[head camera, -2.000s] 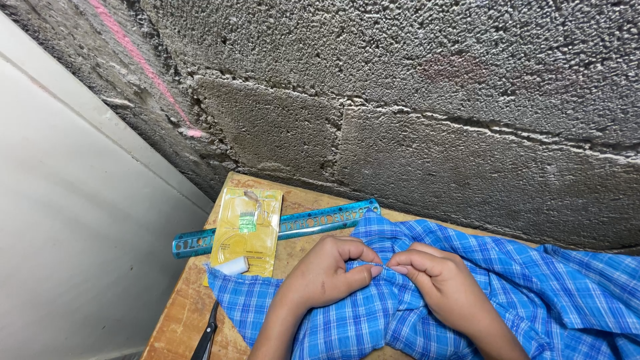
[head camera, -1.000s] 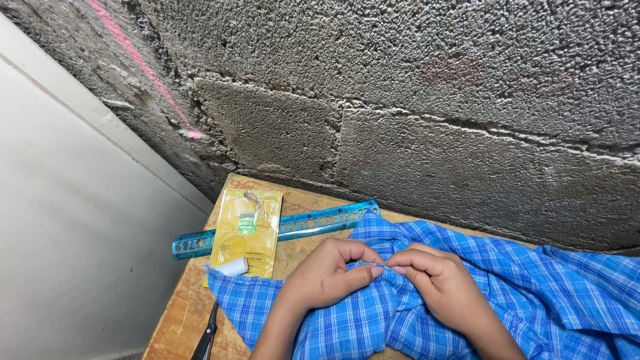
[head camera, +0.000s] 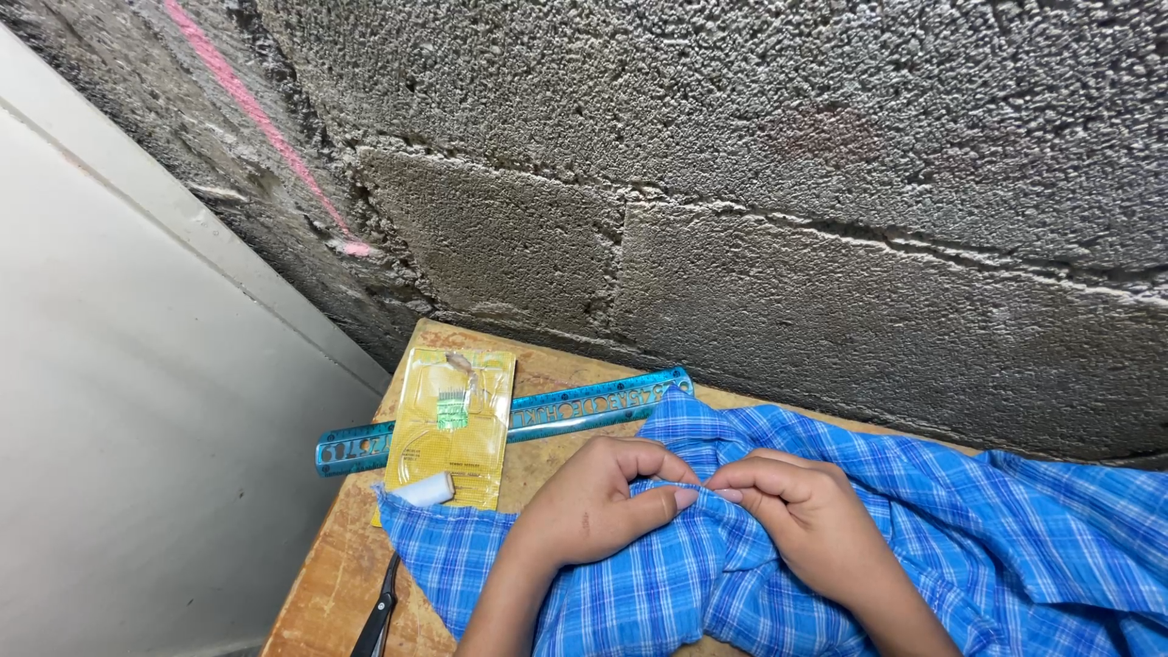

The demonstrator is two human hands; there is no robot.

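Observation:
Blue plaid fabric [head camera: 639, 593] lies bunched over the wooden table and runs off to the right. My left hand [head camera: 602, 502] pinches a fold of it between thumb and index finger. Close beside it, fingertips almost touching, my right hand [head camera: 794, 511] pinches the same fold. Whether a needle is between the fingers cannot be seen. Left of my hands lies a yellow blister card of needles [head camera: 479, 456], with a white thread spool [head camera: 427, 490] at its lower edge, partly behind a corner of the fabric. Beneath the card passes a blue translucent stencil ruler [head camera: 566, 415].
Black-handled scissors [head camera: 379, 616] lie at the lower left of the wooden table [head camera: 333, 566], partly under the fabric. A rough concrete block wall [head camera: 867, 301] rises behind the table. A pale smooth panel [head camera: 164, 365] stands at the left.

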